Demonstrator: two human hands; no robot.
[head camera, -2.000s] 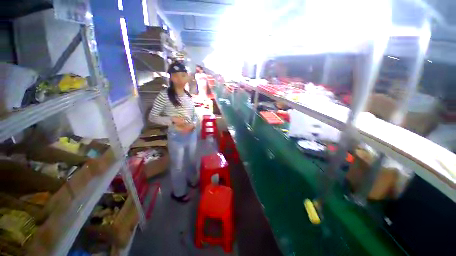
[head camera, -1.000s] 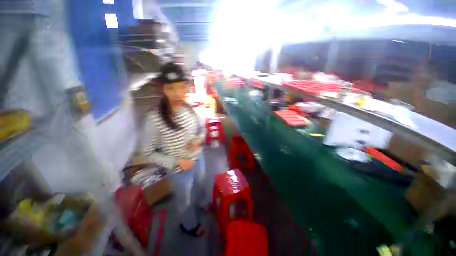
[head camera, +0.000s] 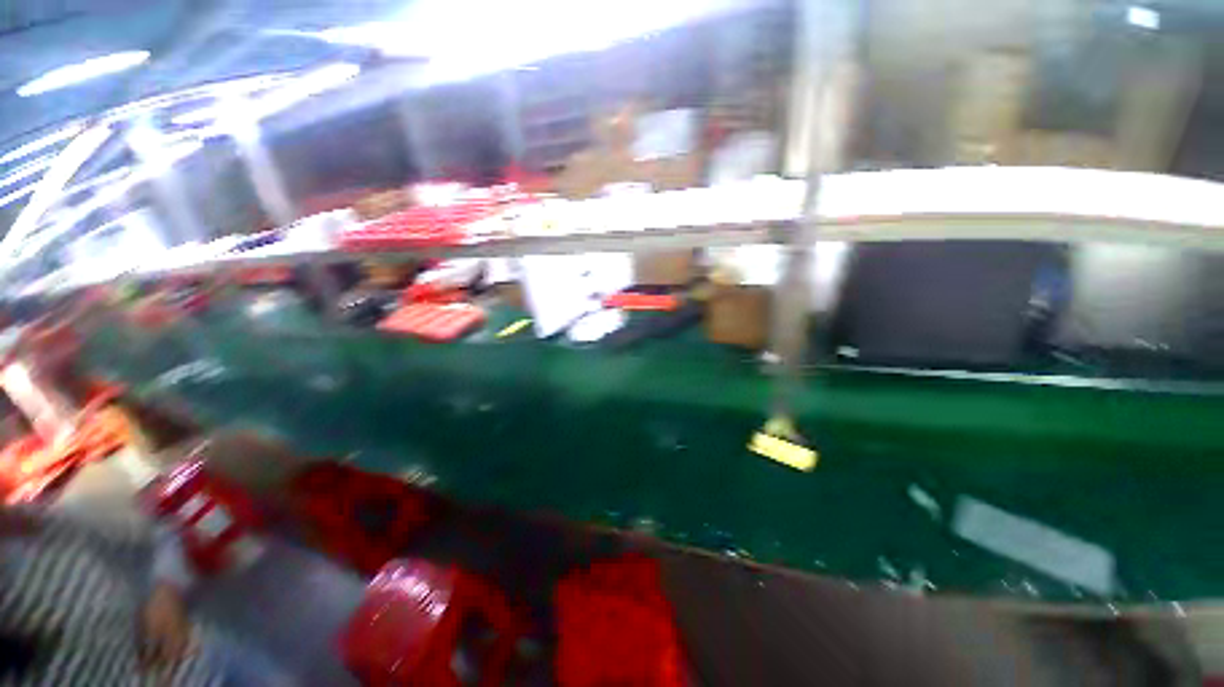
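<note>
Neither of my hands is in the picture. Nearest in front of me is the long green belt (head camera: 564, 416), running across the view. A small yellow block-like thing (head camera: 784, 450) lies on it by the foot of a metal post. A flat pale rectangle (head camera: 1034, 542) lies on the belt at the right. A red-orange tray (head camera: 432, 320) lies on the belt's far side at the left. The frame is blurred.
A white shelf (head camera: 993, 201) on posts (head camera: 803, 255) runs above the belt, with red trays (head camera: 436, 218) on it. Red stools (head camera: 620, 624) stand along the belt's near side. A person's striped top (head camera: 81, 591) shows at the lower left. A brown carton (head camera: 737, 311) sits under the shelf.
The view has swung right, from the aisle to the belt. The person and stools have shifted to the lower left, and the storage rack has left the picture.
</note>
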